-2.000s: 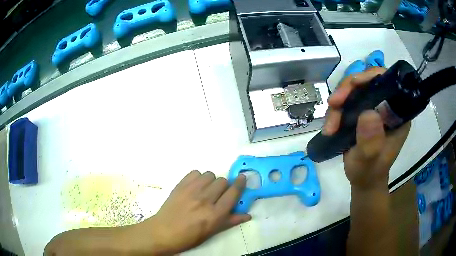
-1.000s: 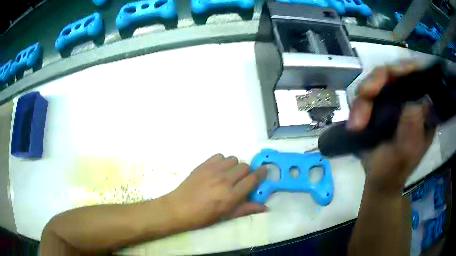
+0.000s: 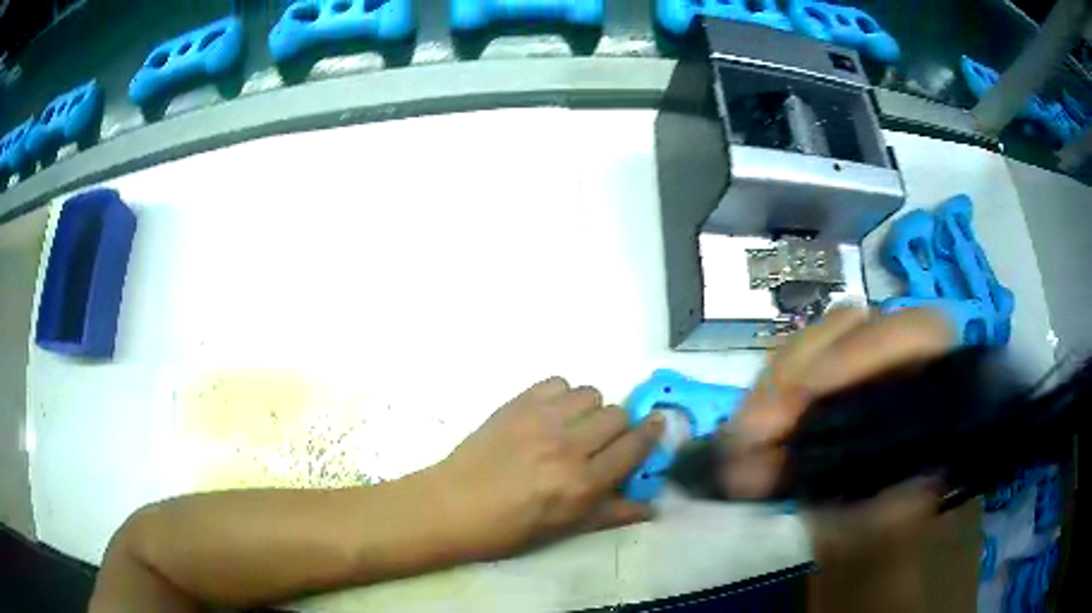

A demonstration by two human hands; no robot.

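Observation:
A light-blue controller housing [image 3: 701,401] lies flat on the white bench, its right part hidden behind my right hand. My left hand [image 3: 557,455] presses on the housing's left grip, with fingertips at the left large hole. My right hand [image 3: 826,395], blurred by motion, holds the black electric screwdriver [image 3: 886,431] tilted low over the housing. Its nose is over the housing's lower middle; the bit is too blurred to make out, and I cannot tell whether it touches. The grey screw feeder [image 3: 814,186] stands just behind the housing.
More blue housings [image 3: 946,263] lie to the right of the feeder. A dark-blue tray [image 3: 90,275] is at the far left. Behind a metal rail [image 3: 395,126], a green conveyor carries spaced housings [image 3: 341,26]. Dark specks lie on a yellowish bench patch [image 3: 270,419]. More housings sit low at the right.
My right hand has brought the screwdriver down and left, from the housing's upper right over the housing. My left hand still presses the left grip. The view has shifted a little.

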